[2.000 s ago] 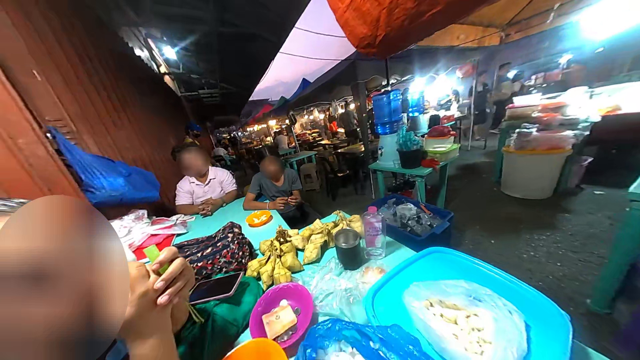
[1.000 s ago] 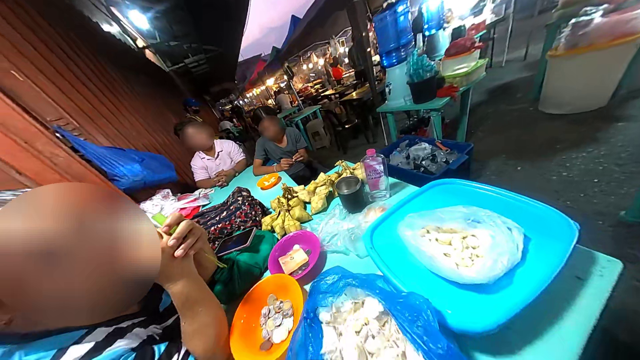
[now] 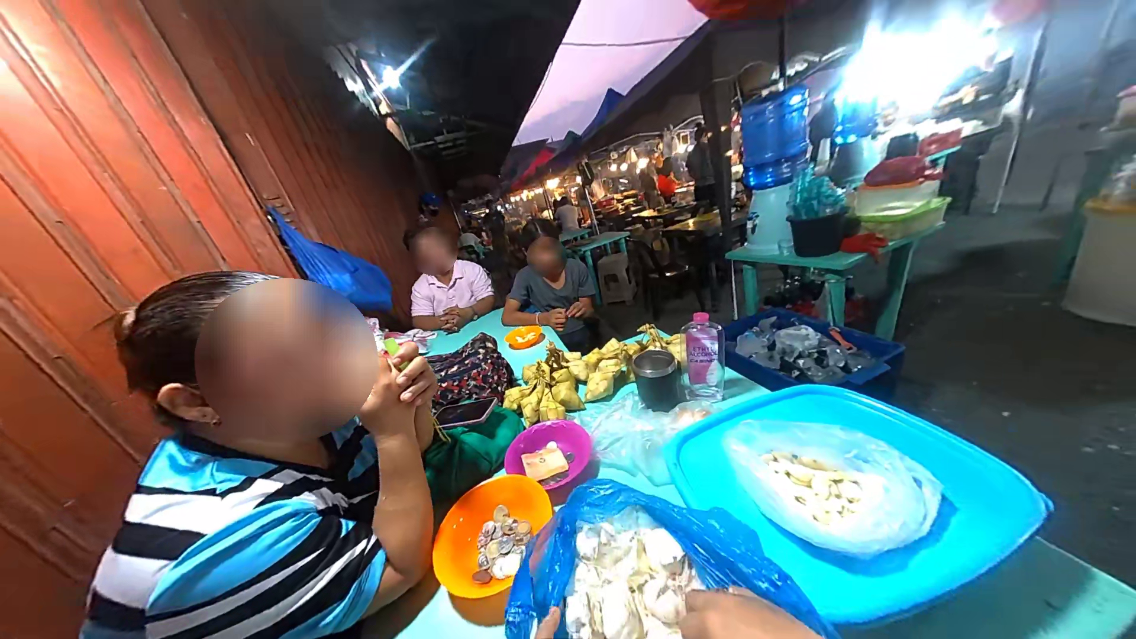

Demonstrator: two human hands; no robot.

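Observation:
My right hand [image 3: 744, 614] reaches into a blue plastic bag [image 3: 710, 532] at the bottom edge, its fingertips among white garlic bulbs [image 3: 630, 568]; whether it grips one cannot be told. Only a fingertip of my left hand [image 3: 548, 624] shows, at the bag's left side. On the right a blue plastic tray [image 3: 967, 479] bears a clear plastic bag [image 3: 887, 524] of peeled garlic cloves [image 3: 821, 486]. Left of the blue bag lie an orange bowl [image 3: 454, 541] with coins and a magenta bowl [image 3: 581, 441] with a banknote and coins.
Woven leaf pouches [image 3: 568, 395], a dark cup [image 3: 658, 390] and an alcohol bottle [image 3: 704, 359] stand behind the bowls. A person in a striped shirt [image 3: 257, 541] sits close at left; two more sit at the far end. A dark blue crate [image 3: 874, 377] is beyond the tray.
Both my hands have come into view at the blue bag. The view has turned left and lower since two seconds ago, showing the seated person and the garlic more fully.

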